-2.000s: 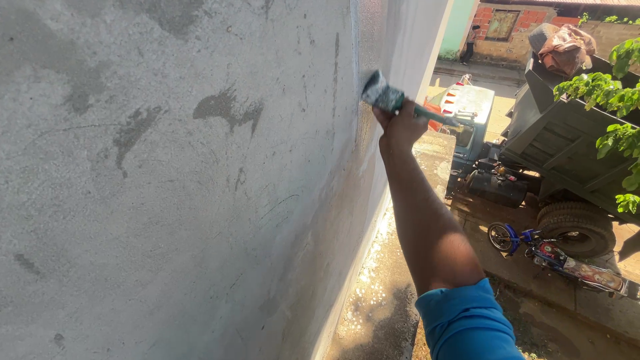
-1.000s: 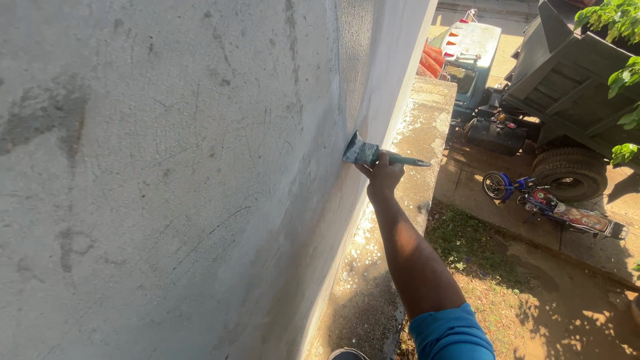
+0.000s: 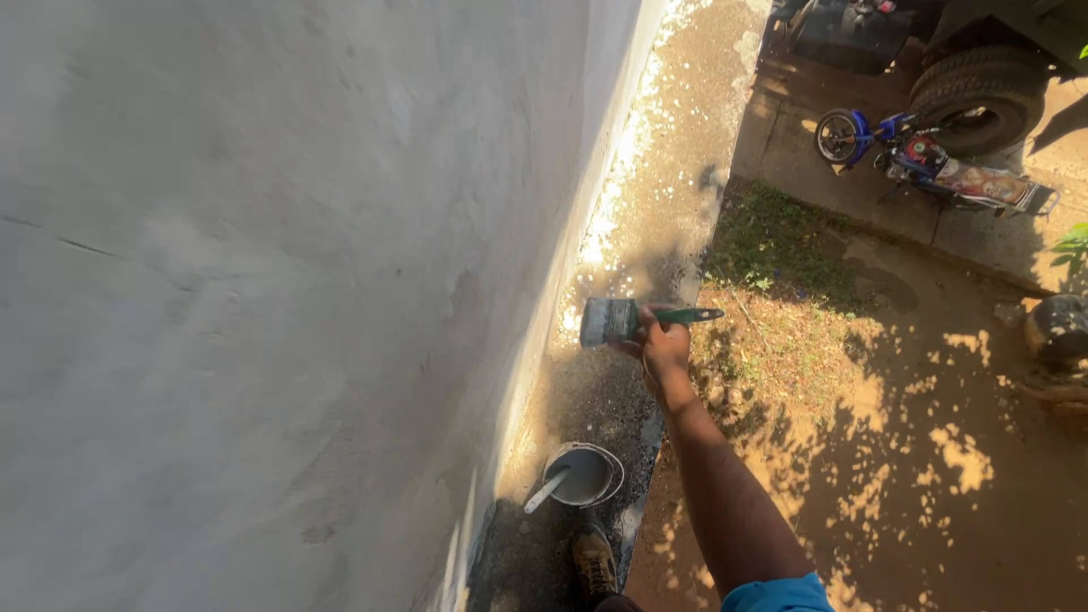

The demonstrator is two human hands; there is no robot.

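My right hand [image 3: 665,347] grips a wide paintbrush [image 3: 614,322] by its dark green handle, whose end points right. Grey-white paint coats the bristles, which point left and are apart from the pale grey wall [image 3: 323,280]. Below the hand, a round bucket [image 3: 595,501] of greyish liquid stands on the narrow concrete ledge [image 3: 680,127], with a pale stick or handle [image 3: 546,491] leaning out over its rim. My left hand is out of the frame.
My shoe [image 3: 594,559] is on the ledge just below the bucket. Beyond the ledge's right edge the ground [image 3: 816,442] lies much lower. A motorcycle [image 3: 943,170] stands by a large truck's wheel [image 3: 977,98]; a dark round object [image 3: 1058,327] is at the right.
The brush was against the wall one second ago; my right hand has drawn it away and down, over the ledge. The view has tilted down, bringing the whole bucket and my shoe into sight.
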